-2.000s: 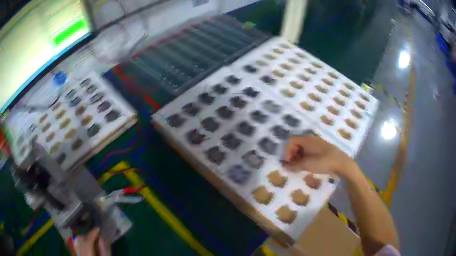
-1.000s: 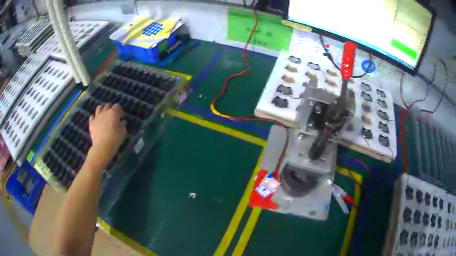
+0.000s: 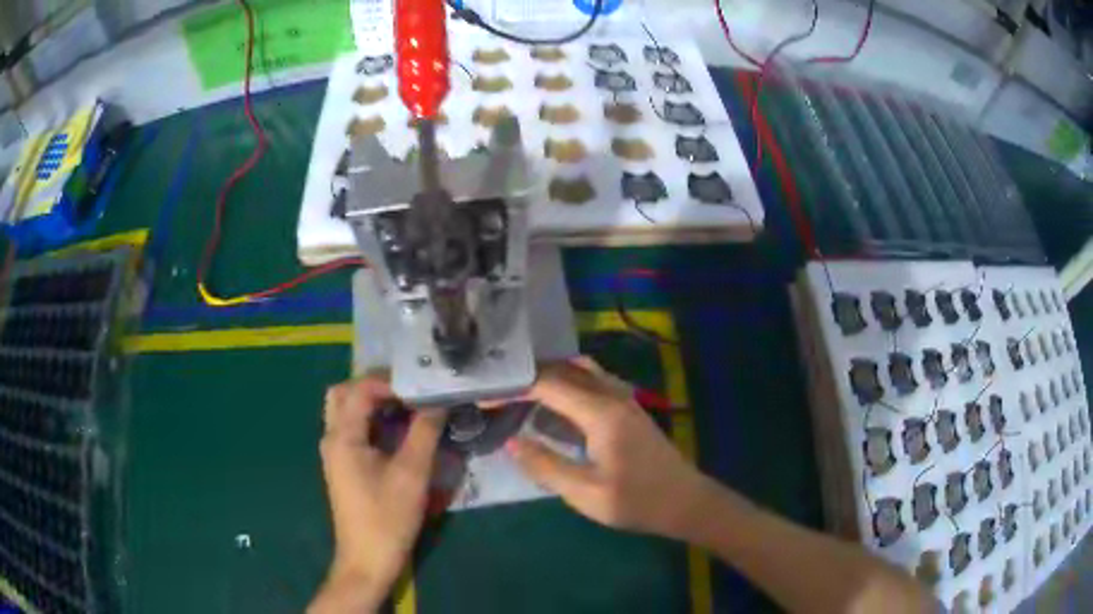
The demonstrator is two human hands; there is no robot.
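Note:
The toggle-clamp fixture stands in front of me, its red handle upright. A dark round component with a silver centre shows at the fixture nest, under the clamp's front edge. My left hand is at the nest's left side, fingers bent and thumb near the component. My right hand is at its right side, thumb and forefinger close to the component's edge. The blurred fingertips and fixture partly hide the contact, so I cannot tell what either hand grips.
A white foam tray with dark parts stands behind the fixture; another foam tray is at right. A filled blister tray is at left, and clear blister trays at rear right. A red wire runs behind left. A blue-yellow box is rear left.
My left hand has moved from the filled blister tray to the fixture nest. My right hand, last seen over the foam tray, is now at the nest too. The view has shifted towards the fixture.

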